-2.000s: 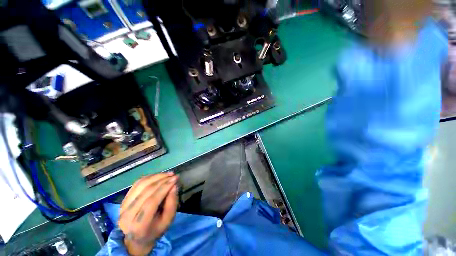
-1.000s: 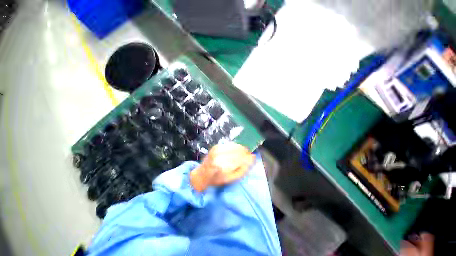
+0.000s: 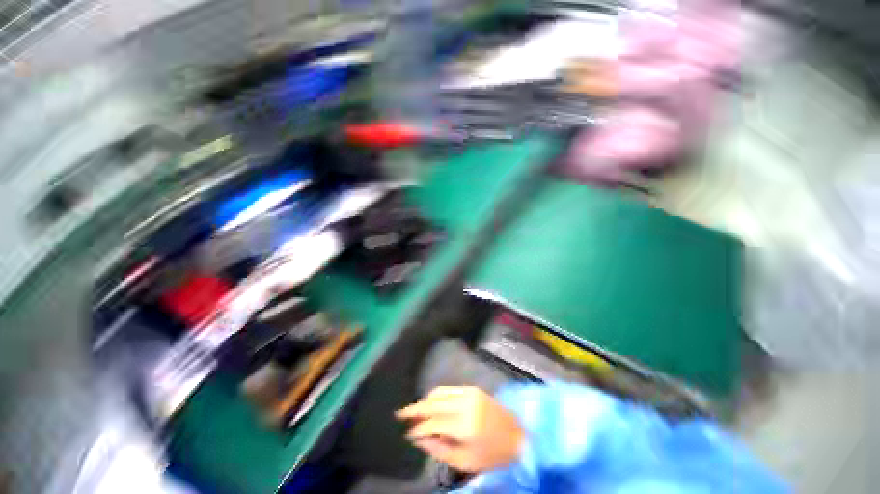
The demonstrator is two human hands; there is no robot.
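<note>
The view is strongly blurred. My right hand (image 3: 465, 426) is at the bottom centre, in front of the bench edge, its sleeve coming from the right. Its fingers point left, loosely bent and slightly apart, with nothing visible in them. My left hand is not in view. The left fixture (image 3: 314, 371), with a tan-brown strip, stands on the green bench left of my right hand. The darker right fixture (image 3: 391, 243) stands further along. A red clamp handle (image 3: 198, 297) shows by the left fixture, another red handle (image 3: 384, 133) above the right one.
A green-topped side surface (image 3: 618, 265) lies to the right, with a yellow item (image 3: 571, 349) under its near edge. Blue and white equipment (image 3: 261, 201) stands behind the fixtures. A person in a pink smock (image 3: 646, 106) is at the far right of the bench.
The view has swung from the left side's filled tray to the right side surface. My left hand has left the picture. My right hand now shows at the bottom centre.
</note>
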